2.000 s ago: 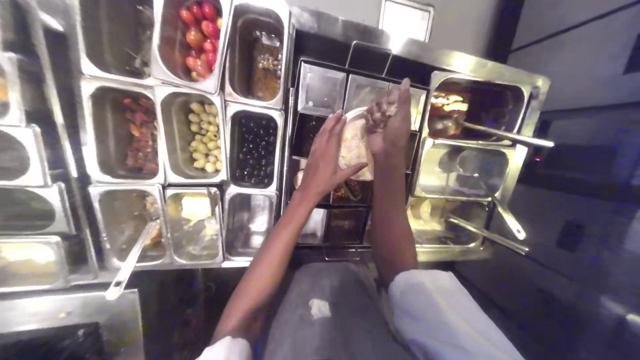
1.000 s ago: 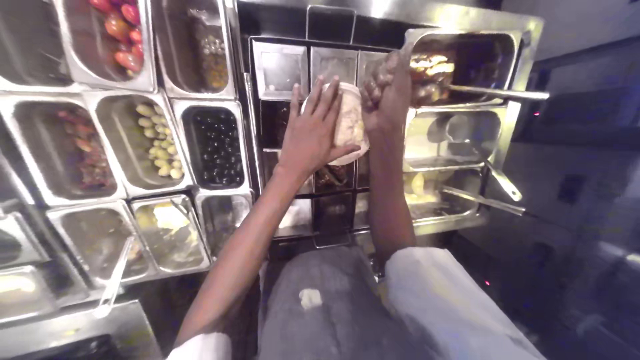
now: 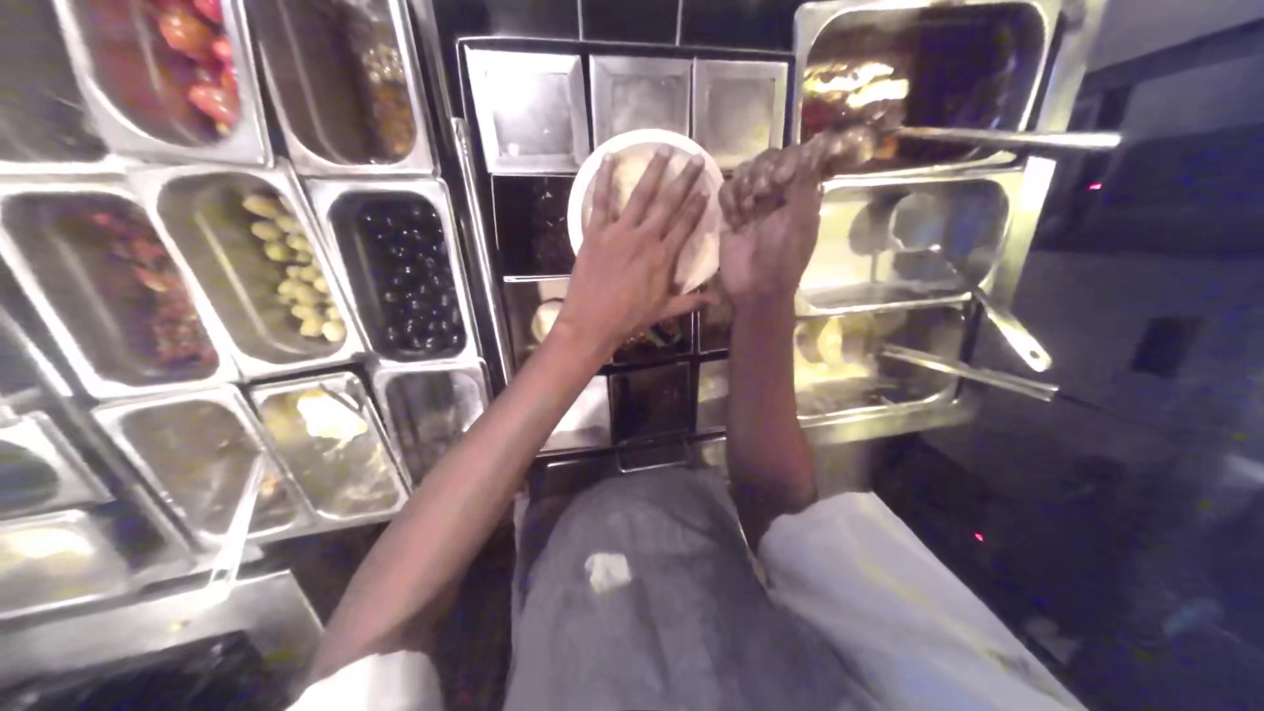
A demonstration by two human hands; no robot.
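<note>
A round white bowl [image 3: 644, 140] with pale contents is held above a rack of small square metal containers [image 3: 642, 104]. My left hand [image 3: 637, 242] lies over the bowl with its fingers spread across the top; whether it grips the rim or only rests there cannot be told. My right hand [image 3: 775, 222] is at the bowl's right side, its fingers curled and covered with or holding a lumpy brownish food. Its fingertips are blurred, and whether it touches the bowl is unclear.
At left stand metal pans of red tomatoes [image 3: 193, 59], green olives [image 3: 294, 267] and black olives [image 3: 410, 276]. Ladle handles [image 3: 1007, 138] stick out over the right edge of the pans there. A long-handled utensil [image 3: 237, 523] leans in a lower left pan.
My left hand has moved from the bowl's left side to lie across its top. The bowl now shows as a rounder shape, facing the view more. The view has shifted a little.
</note>
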